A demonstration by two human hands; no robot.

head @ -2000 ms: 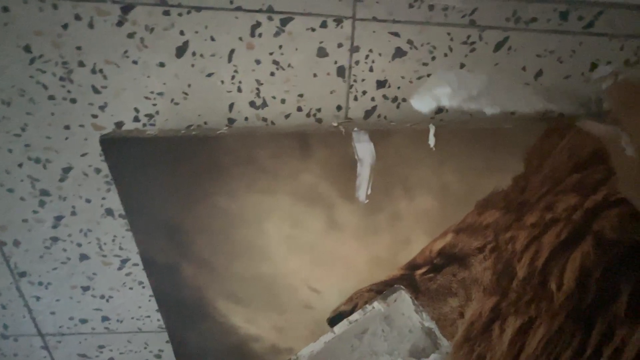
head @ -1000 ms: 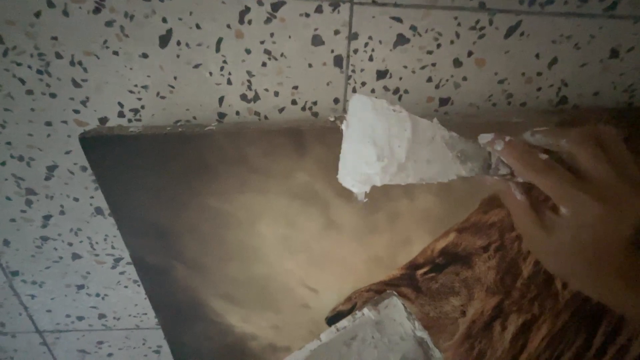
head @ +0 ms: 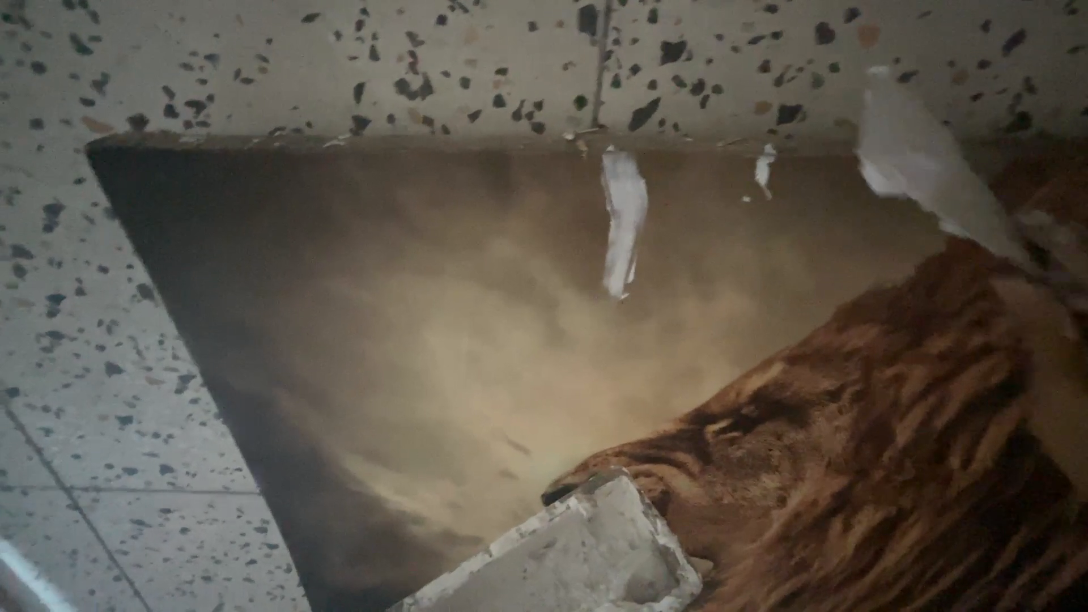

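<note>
A lion picture panel (head: 442,340) lies on the speckled floor. At the right edge, blurred and dim, my right hand (head: 1041,340) holds a putty knife (head: 935,170) whose blade is coated in white paste and reaches over the panel's upper edge. A thick white smear (head: 625,223) runs down from that edge near the middle, and a smaller white dab (head: 764,172) sits to its right. At the bottom, a pale, paste-crusted tray (head: 578,552) lies over the lion's muzzle. My left hand is out of the frame.
Terrazzo tiles (head: 170,544) with dark chips and thin joints surround the panel's left and upper sides. The panel's upper edge (head: 425,143) carries small white specks. A bright streak (head: 30,578) shows at the lower left corner.
My right hand and the putty knife have moved right, off the middle of the upper edge where they were a second ago. The thick smear is uncovered again.
</note>
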